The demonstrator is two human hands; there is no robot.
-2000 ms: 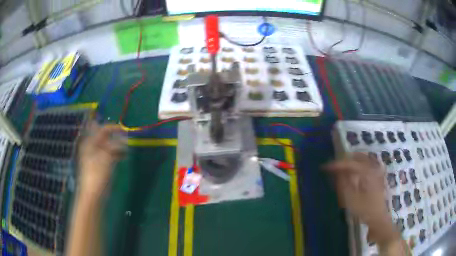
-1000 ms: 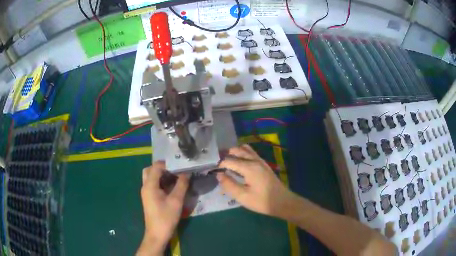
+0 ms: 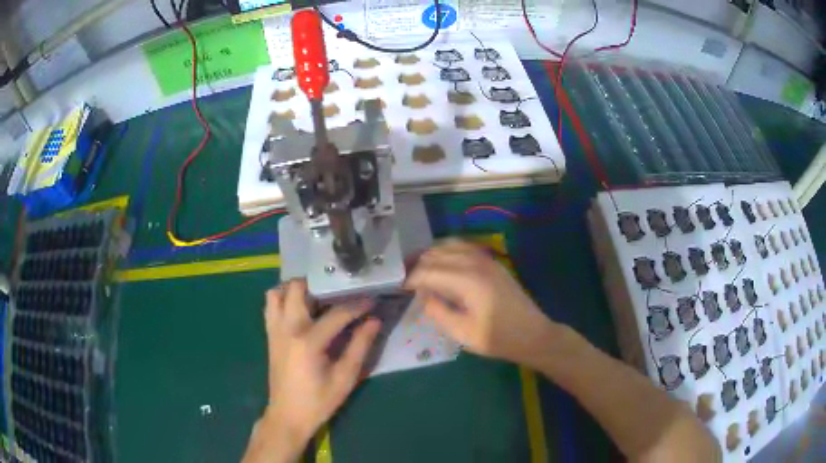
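The grey metal test fixture (image 3: pixel 358 269) stands on its flat plate in front of me, with its red clamp handle (image 3: pixel 309 56) upright. The dark fixture nest (image 3: pixel 388 312) shows at the front between my hands. My left hand (image 3: pixel 317 348) is at the left front of the fixture, with thumb and fingers over the nest. My right hand (image 3: pixel 475 294) is at the right of the nest, fingers bent and slightly blurred. Whether either hand holds a component or its lead cannot be made out; the fingers hide it.
A white foam tray (image 3: pixel 489 170) with dark parts lies behind the fixture, another foam tray (image 3: pixel 645 339) at the right. A clear blister tray (image 3: pixel 670 118) is rear right, a filled blister tray (image 3: pixel 59 335) left. A blue-yellow box (image 3: pixel 54 163) stands rear left. Red wires (image 3: pixel 192 167) cross the mat.
Both hands have come in from the sides to the nest since the first frame. Since the second, my left hand has moved further over the nest. The clamp handle stays upright.
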